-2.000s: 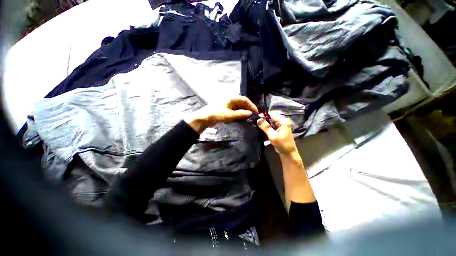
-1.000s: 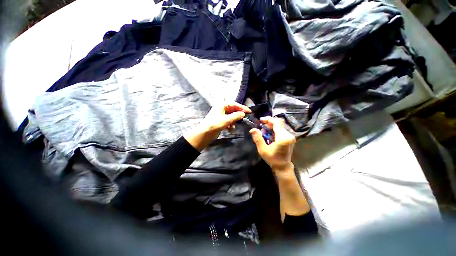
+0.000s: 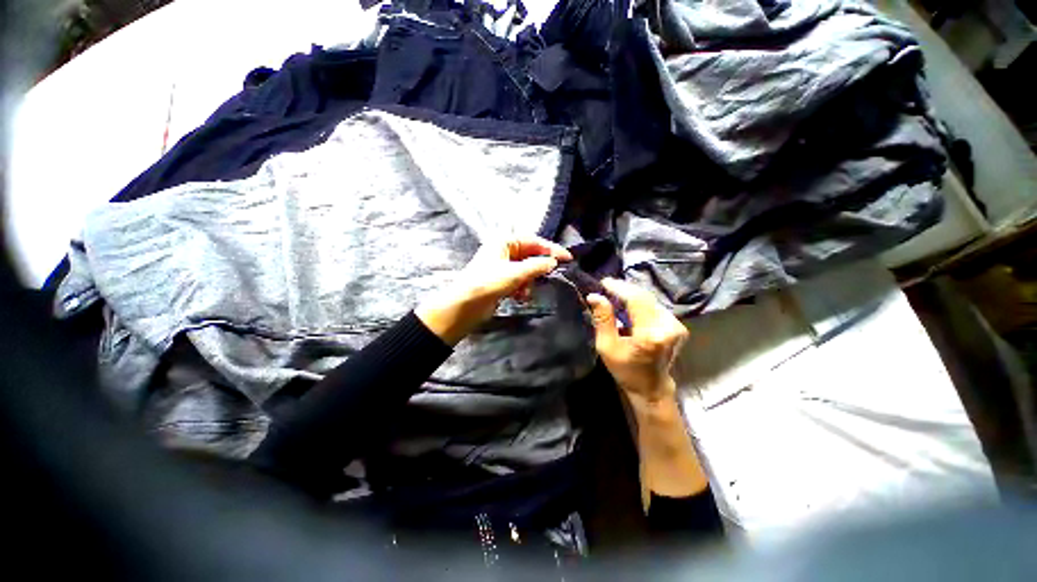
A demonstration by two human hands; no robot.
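The denim garment (image 3: 307,239) lies spread in front of me, pale grey inside showing with a navy edge strip (image 3: 560,188) at its right. My left hand (image 3: 506,279) pinches a small part of the garment's dark edge between thumb and fingers. My right hand (image 3: 637,332) holds the thread snips (image 3: 586,284), their dark blades pointing left, close to my left fingertips. Whether the blades touch cloth or a thread cannot be told. The snips' grip is mostly hidden by my right fingers.
A garment pile (image 3: 785,102) of grey and navy cloth lies beyond and to the right. More navy cloth (image 3: 432,68) lies at the back. The white table (image 3: 841,398) shows at right and far left. Dark cloth hangs near my lap.
Since two seconds ago my right hand has drawn back a little, right and down, with the snips. My left hand has shifted slightly left. The navy edge strip has moved slightly.
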